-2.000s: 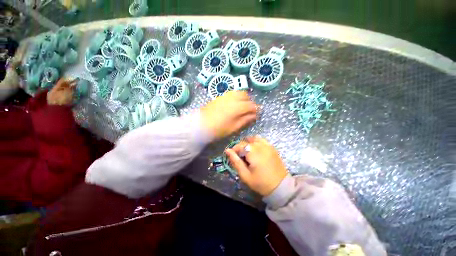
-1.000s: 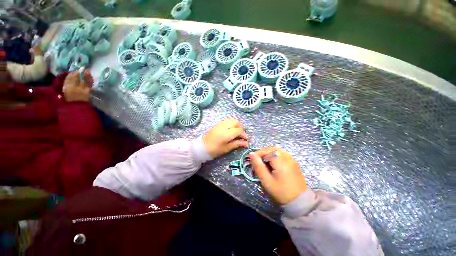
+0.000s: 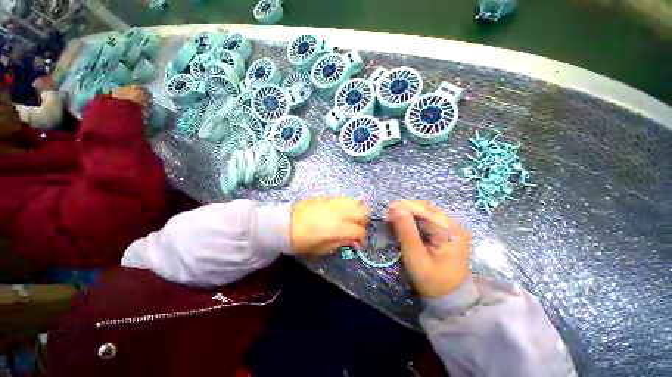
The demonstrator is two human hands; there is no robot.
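Observation:
An open mint-green fan housing (image 3: 381, 261) lies on the silvery sheet near the bench's front edge, its small square bracket (image 3: 348, 253) pointing left. My left hand (image 3: 331, 224) is at the housing's left side, fingertips on or close to its rim and neck. My right hand (image 3: 435, 247) is at its right side with thumb and fingers pinched together over the upper rim. A thin dark bit shows between the fingertips of both hands; what it is cannot be told. The hands hide much of the housing.
Fan units with dark hubs (image 3: 399, 89) stand beyond my hands. Loose grilles (image 3: 250, 166) lie in a pile at the left. Small mint pieces (image 3: 495, 169) lie heaped at the right. A person in dark red (image 3: 121, 162) works at the left. A green conveyor (image 3: 383, 22) runs behind.
My left hand has moved down and right to the housing, closer to my right hand. The fingertips of both hands now meet near the housing's upper rim. The other person's arm has reached further forward.

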